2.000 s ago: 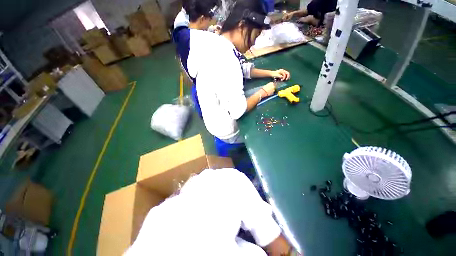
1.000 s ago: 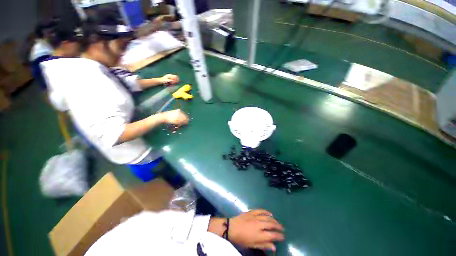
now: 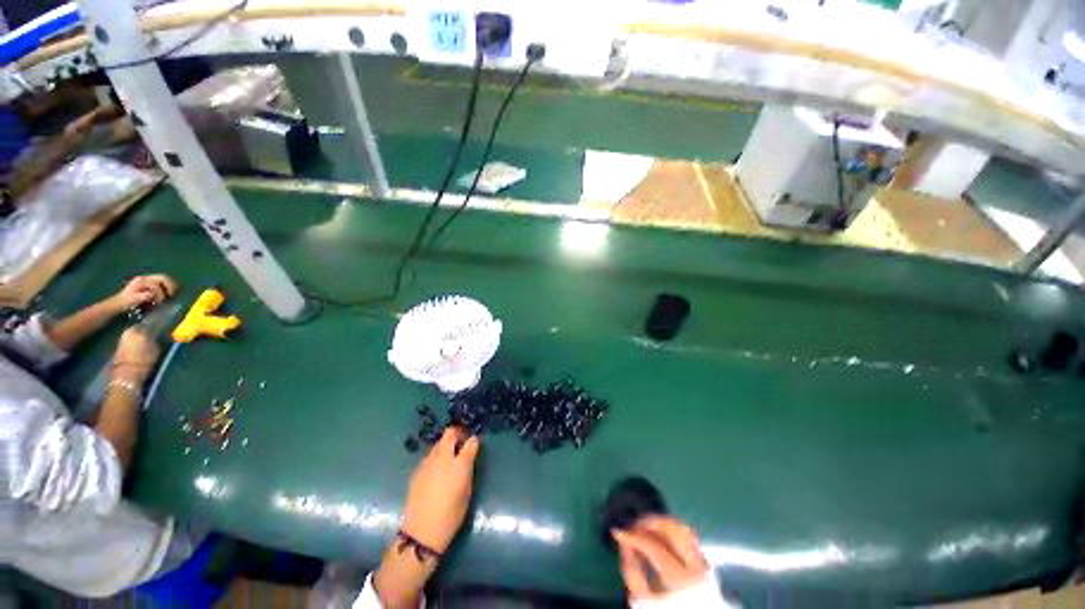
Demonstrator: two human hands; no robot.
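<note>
My left hand, with a dark bracelet, has its fingertips at the near left edge of a pile of small glossy black parts. Whether it pinches one is too small to tell. My right hand is at the bench's front edge, cut off at the wrist by the picture's bottom. Its fingers grip the near side of a round black housing, which is slightly blurred on or just above the green bench.
A white fan stands behind the pile. A dark flat object lies farther back. More black items lie far right. At left, a neighbour's hands, a yellow glue gun and scattered metal bits. A white post and hanging cables stand behind.
The view has swung right and levelled, so the pile, fan and neighbour sit farther left. My left hand has moved from the bench edge to the pile. My right hand and the round housing have come into view.
</note>
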